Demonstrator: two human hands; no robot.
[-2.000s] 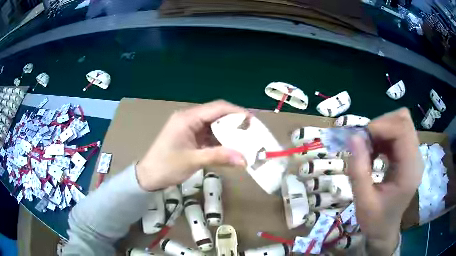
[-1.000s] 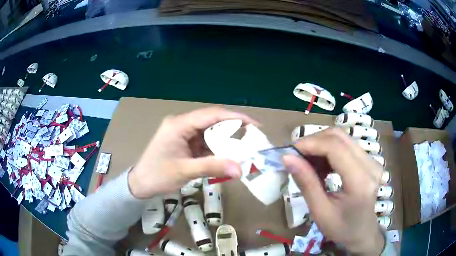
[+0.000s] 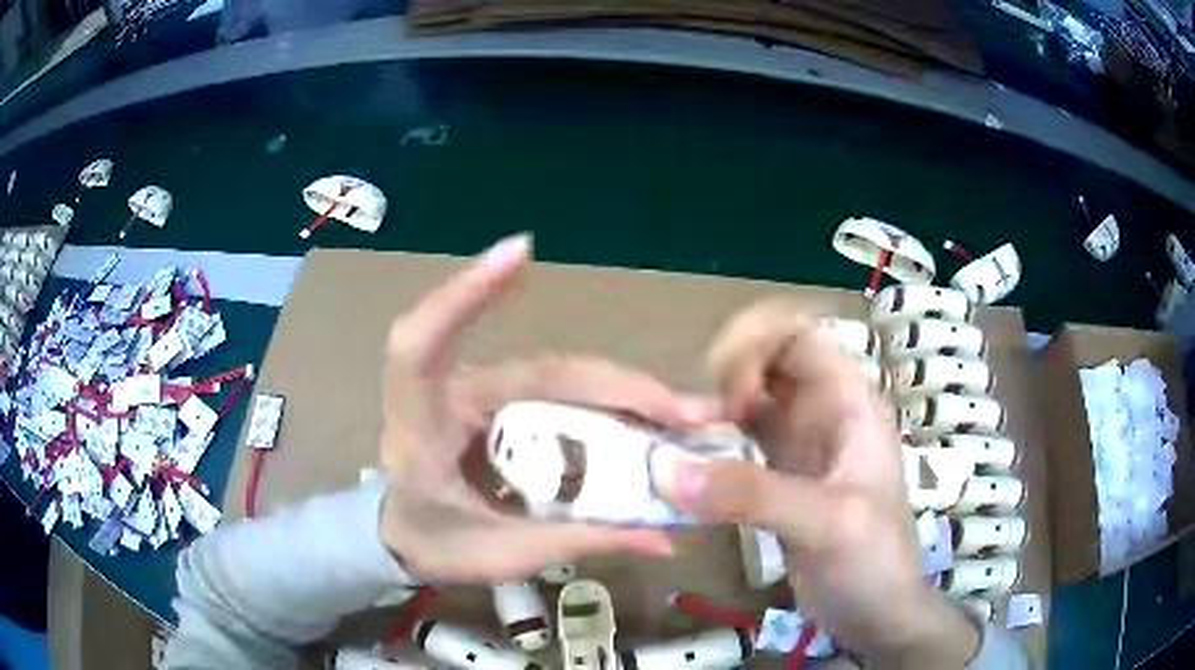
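A white car body (image 3: pixel 596 461) lies level between my two hands, its dark window band facing up. My left hand (image 3: pixel 492 432) cups it from the left, with the index finger raised off it. My right hand (image 3: pixel 813 471) presses its thumb on the right end of the body, over a pale flat tag that is partly hidden and blurred. No red strip shows on the held body.
Closed cars (image 3: pixel 946 377) stand in a column on the cardboard sheet (image 3: pixel 354 308), with more at the front. A tag-and-strip pile (image 3: pixel 118 406) is at left. An open carton (image 3: pixel 1077 343) with white pieces is at right. Shells with red strips (image 3: pixel 346 203) lie on the green belt (image 3: pixel 590 170).
The car body has turned level and lower, and the tag has gone from beside it to under my right thumb. My left index finger has lifted. The belt shells have shifted right.
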